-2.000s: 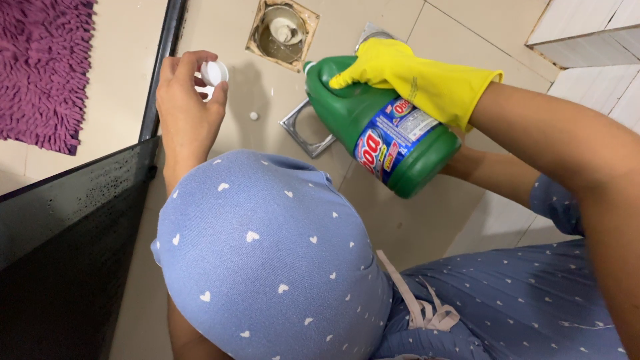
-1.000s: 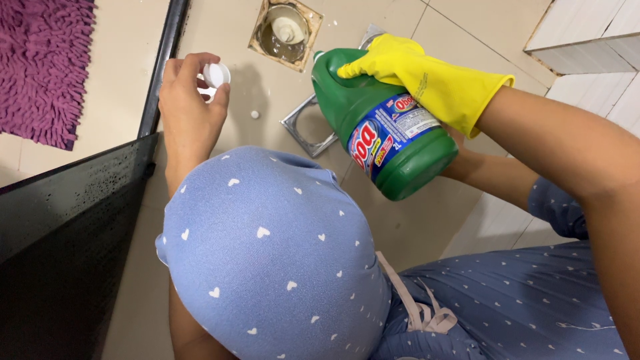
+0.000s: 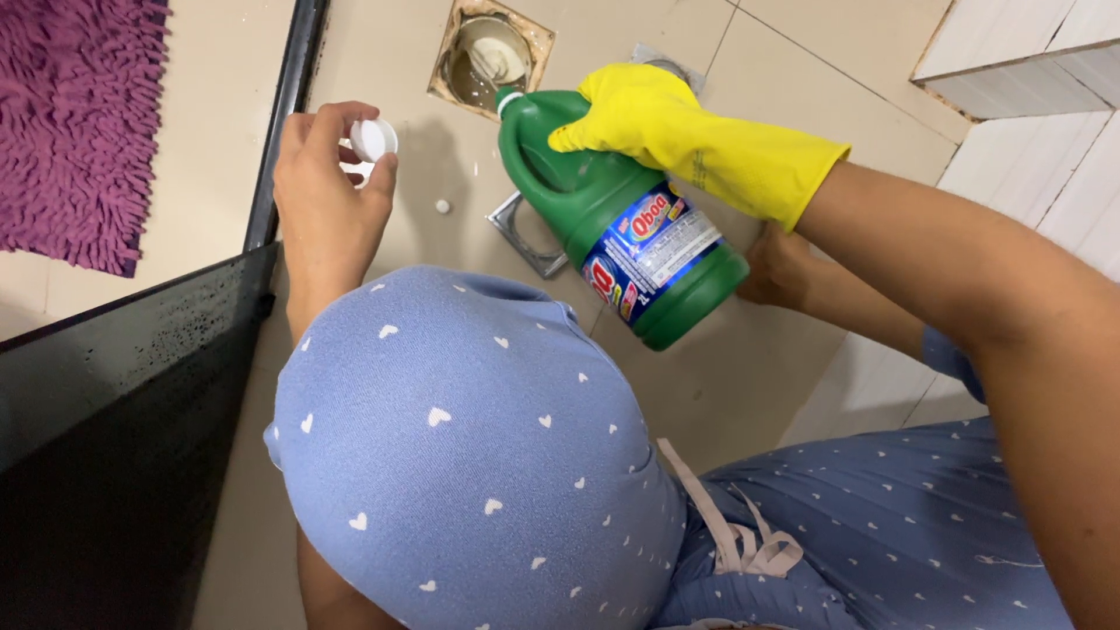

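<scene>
My left hand (image 3: 337, 188), bare, pinches a white cap (image 3: 374, 140) between thumb and fingers above the floor. My right hand (image 3: 643, 118), in a yellow rubber glove, grips the handle area of a green Qboa bleach bottle (image 3: 612, 210). The bottle is tilted, its open white-rimmed mouth at the edge of an uncovered square floor drain (image 3: 490, 57). A thin stream seems to run from the mouth into the drain. The gloved fingers' undersides are hidden. A square metal drain frame (image 3: 529, 236) lies on the tiles, partly behind the bottle.
A small white round piece (image 3: 443, 206) lies on the tiled floor. Another metal drain fitting (image 3: 669, 68) is behind the glove. A dark door track (image 3: 289, 122), glass panel (image 3: 131, 367) and purple shaggy mat (image 3: 79, 131) are at left. A tiled step (image 3: 1024, 83) stands upper right.
The bottle has moved left, bringing its mouth to the drain's edge, and a thin stream now shows there. My left hand keeps hold of the cap in about the same place.
</scene>
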